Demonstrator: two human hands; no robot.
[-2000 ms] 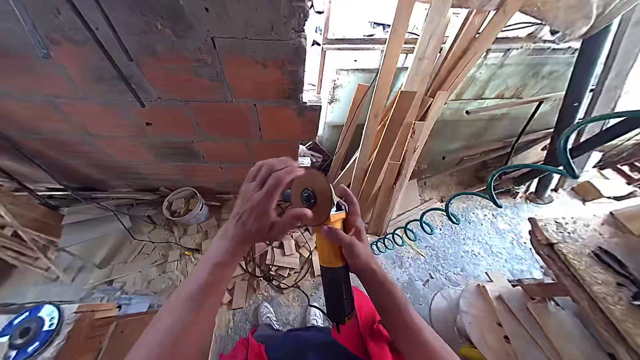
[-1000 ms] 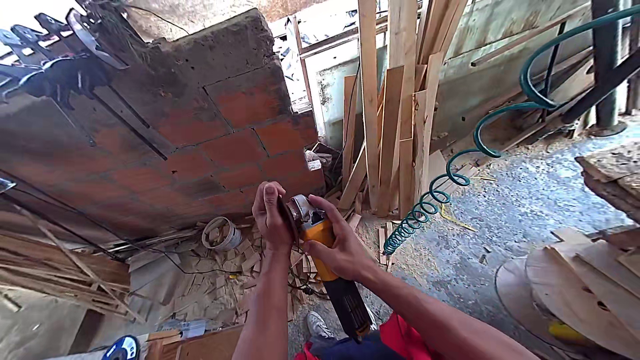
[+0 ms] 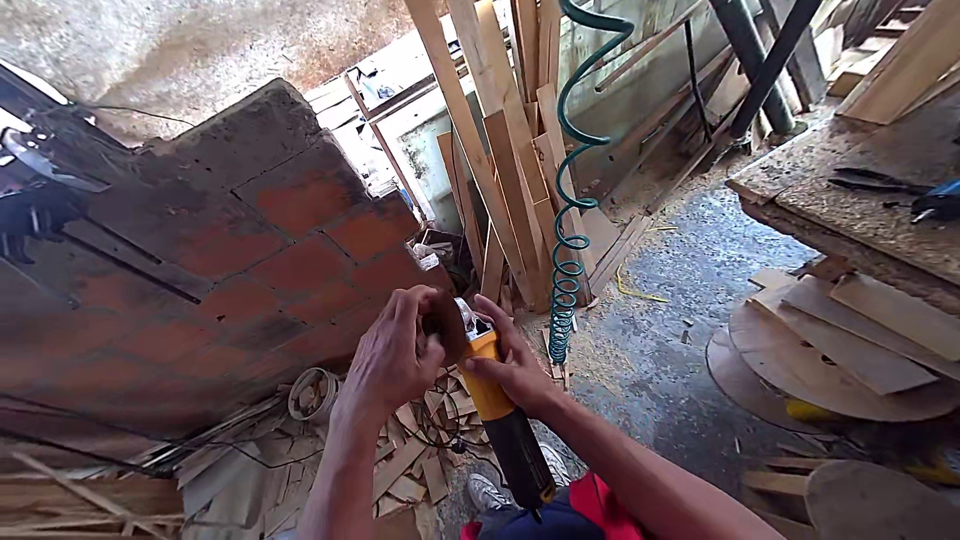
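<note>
My right hand (image 3: pixel 514 364) is closed around the yellow front body of an angle grinder (image 3: pixel 491 390), near its silver gear head. The tool's black rear part hangs down toward my shoes. On the left side of the head is a brown disc (image 3: pixel 452 330), seen nearly edge-on. My left hand (image 3: pixel 397 349) is at the disc's face, fingers curled over its edge and centre; the disc's hub is hidden behind them.
Wood offcuts (image 3: pixel 409 469) and a cable cover the floor below, beside a white bucket (image 3: pixel 313 394). A green coiled hose (image 3: pixel 566 300) hangs before leaning boards (image 3: pixel 517 172). At right stands a workbench (image 3: pixel 840 195) above stacked wooden pieces (image 3: pixel 847 337). A brick wall (image 3: pixel 285 262) is at left.
The disc was face-on two seconds ago and now shows nearly edge-on. My left hand has stayed at the disc and my right on the grinder. The view has swung to the right.
</note>
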